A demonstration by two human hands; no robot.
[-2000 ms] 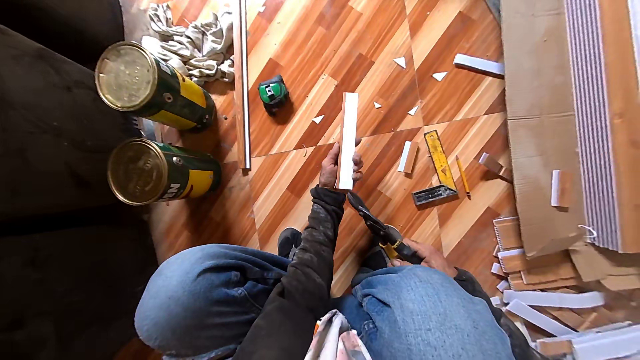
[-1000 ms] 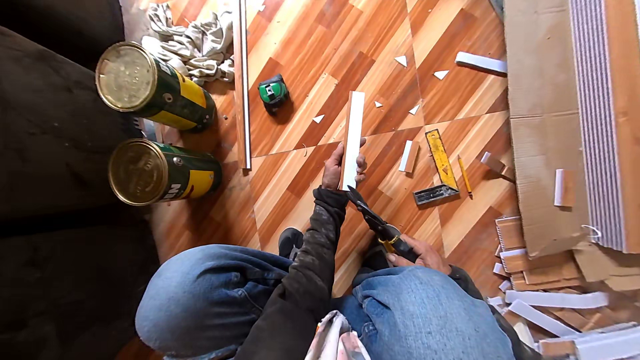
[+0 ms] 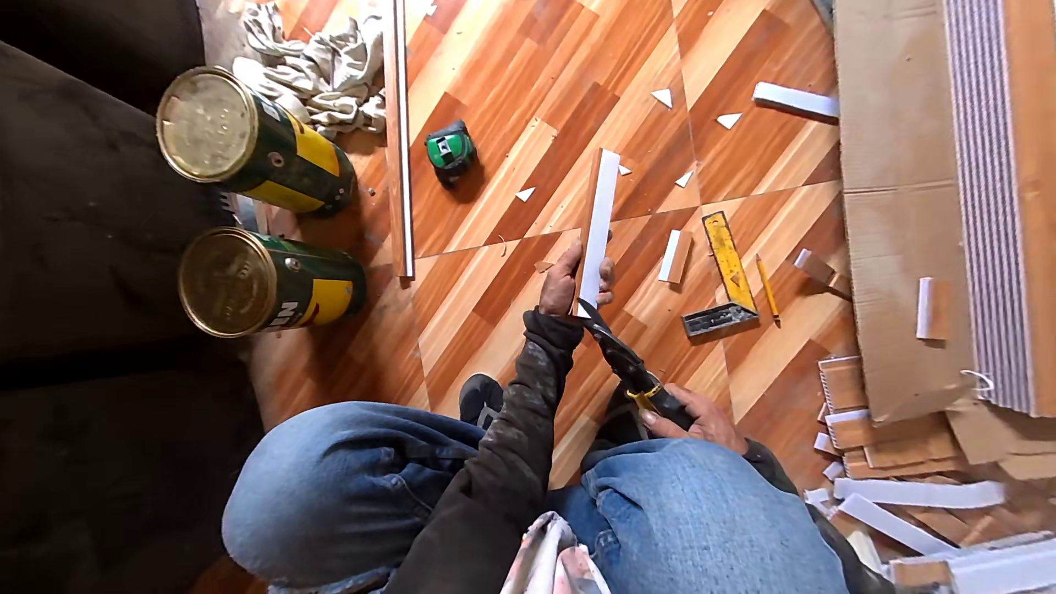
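Observation:
A long narrow strip (image 3: 600, 219), white on one face and wood-coloured along its side, is gripped near its lower end by my left hand (image 3: 569, 279). My right hand (image 3: 700, 418) is closed round the handles of black snips (image 3: 620, 356) with yellow parts. The blades of the snips meet the strip's lower end, just below my left hand; whether they are fully closed cannot be told. To the right on the floor lie a short strip piece (image 3: 675, 256), a yellow and black try square (image 3: 728, 272) and a yellow pencil (image 3: 768, 289).
Two metal cans (image 3: 318, 286) stand at the left near a crumpled cloth (image 3: 330, 70). A long trim (image 3: 400, 148) and a green tape measure (image 3: 451, 152) lie nearby. Small white offcuts (image 3: 662, 97) dot the floor. Cardboard (image 3: 895, 247), stacked panels and piled strip pieces (image 3: 920, 492) are at the right.
The strip has turned slightly in my left hand since two seconds ago, with more of its white face showing one second ago. The snips stay at its lower end.

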